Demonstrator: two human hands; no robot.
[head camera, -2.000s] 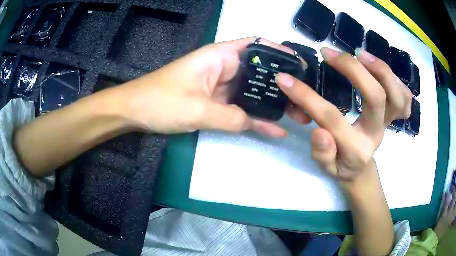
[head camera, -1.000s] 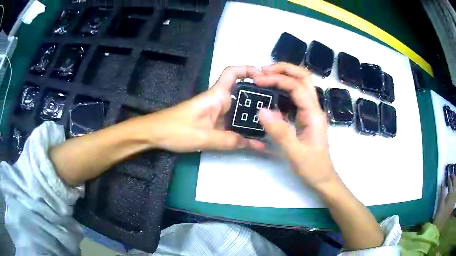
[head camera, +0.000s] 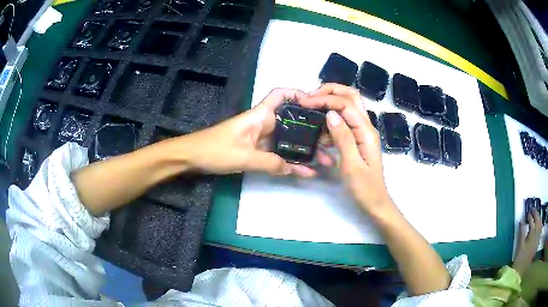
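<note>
A black smartwatch body (head camera: 297, 133) is held over the left part of the white foam sheet (head camera: 360, 210). Its display faces me and shows a green line with small text and two grey boxes below. My left hand (head camera: 246, 141) grips its left side, with the thumb below. My right hand (head camera: 354, 141) is at its top and right side, fingers along the upper edge and thumb raised off the screen. Two rows of dark watch heads (head camera: 405, 91) lie behind and to the right on the sheet.
A black foam tray (head camera: 171, 117) with square pockets stands at left; some hold film-wrapped watches (head camera: 95, 77), and one holds a watch (head camera: 116, 141). A white power strip (head camera: 11, 72) is at far left. A yellow rail (head camera: 396, 37) runs behind. A coworker's hand (head camera: 529, 234) is at far right.
The display has changed from a white square pattern to a green line with boxes. My right thumb has lifted off the screen. The view has shifted slightly.
</note>
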